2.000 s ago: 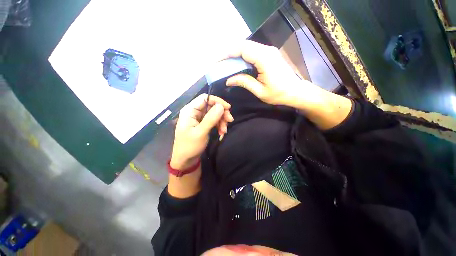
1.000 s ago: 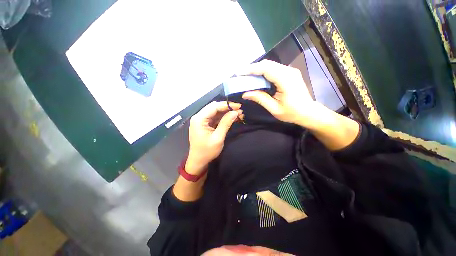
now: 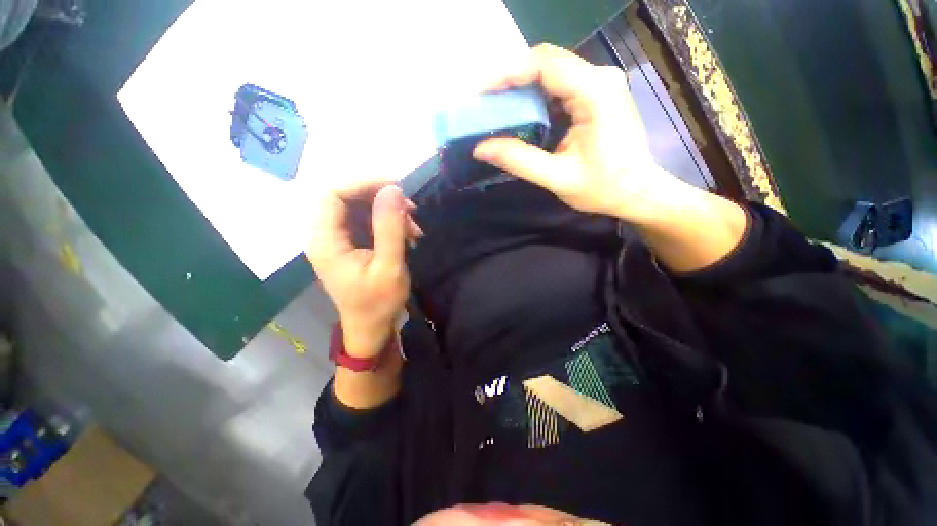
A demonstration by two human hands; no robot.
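Observation:
My right hand (image 3: 586,144) holds a blue-grey housing shell (image 3: 493,115) tilted on its side, fingers behind and thumb at its dark near edge. The shell's inside is mostly hidden. My left hand (image 3: 360,247), with a red wristband, is left of and below the shell, apart from it. Its thumb and fingers are bent close together, and I cannot tell whether they hold anything small. A blue-grey cover (image 3: 272,134) with a dark round centre and a thin black wire lies on the white sheet (image 3: 370,72).
The green bench top (image 3: 113,226) surrounds the sheet. A crumpled clear bag (image 3: 31,15) is at the far left corner. On the right, a paint-chipped metal edge (image 3: 719,113) borders a green surface (image 3: 822,103) bearing another blue-grey unit (image 3: 878,224). A cardboard box (image 3: 87,478) is at lower left.
My left hand has moved left, away from the shell and the dark wire it was pinching. My right hand has raised the shell slightly. The unit on the right surface has shifted towards the lower right.

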